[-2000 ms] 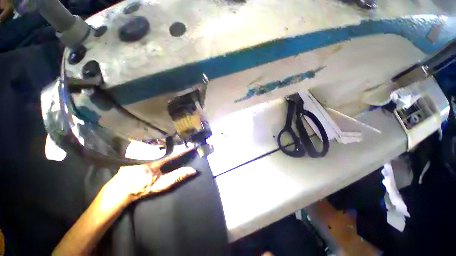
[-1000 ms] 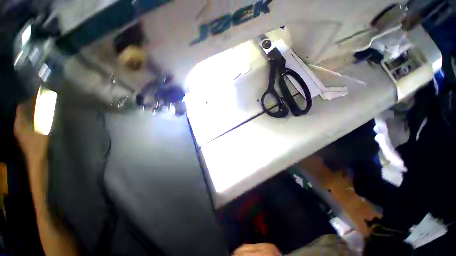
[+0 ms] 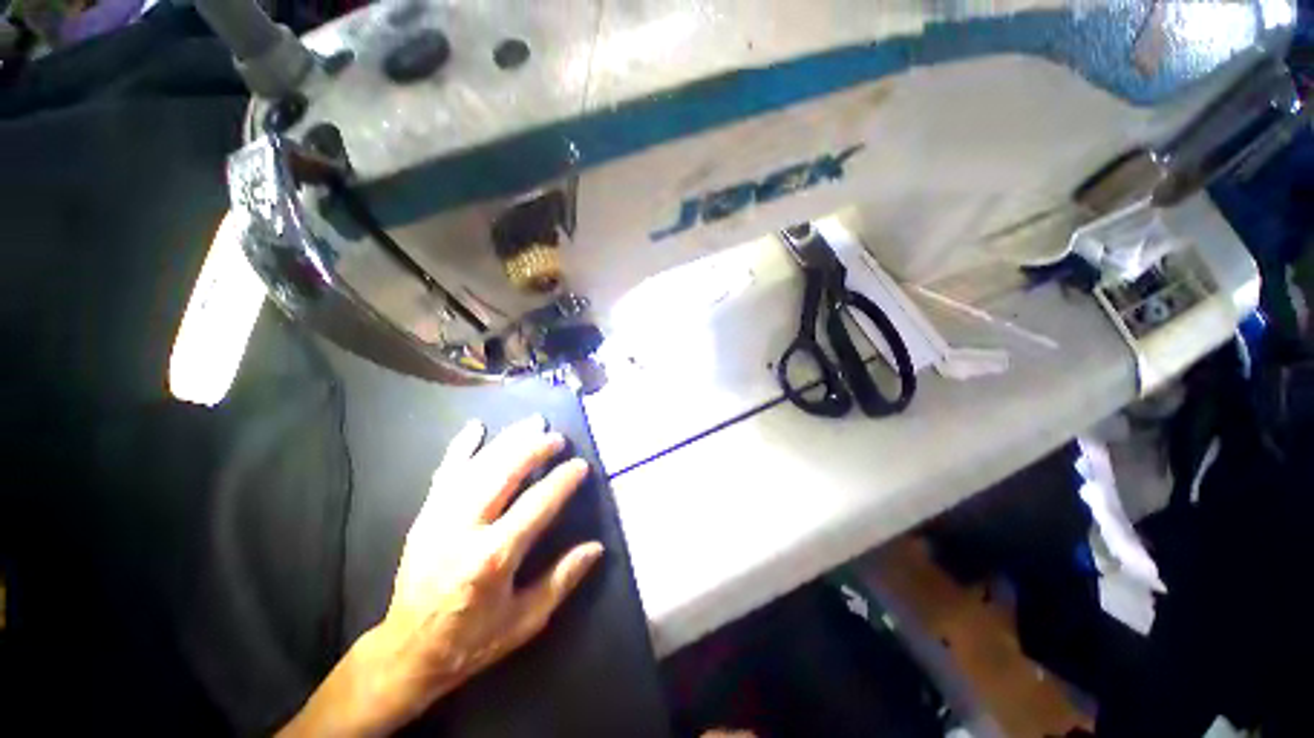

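The black garment panel (image 3: 411, 404) lies over the left of the machine bed and hangs over the front edge. Its straight right edge runs up to the presser foot (image 3: 579, 375) in the bright spot. My left hand (image 3: 483, 555) lies flat on the panel, palm down with fingers apart, just in front of the presser foot. It grips nothing. My right hand (image 3: 728, 734) shows only as a sliver at the bottom edge, so its state cannot be told. The white sewing machine head (image 3: 922, 159) has a blue stripe and dark lettering.
Black-handled shears (image 3: 847, 339) lie on the bed beside white paper strips (image 3: 922, 325). A small compartment tray (image 3: 1160, 303) sits at the bed's right end. White scraps (image 3: 1117, 541) hang below the table. Dark cloth (image 3: 115, 289) fills the left.
My left hand has come from the far left onto the panel near the presser foot. My right hand has dropped almost out of view. The camera view has shifted.
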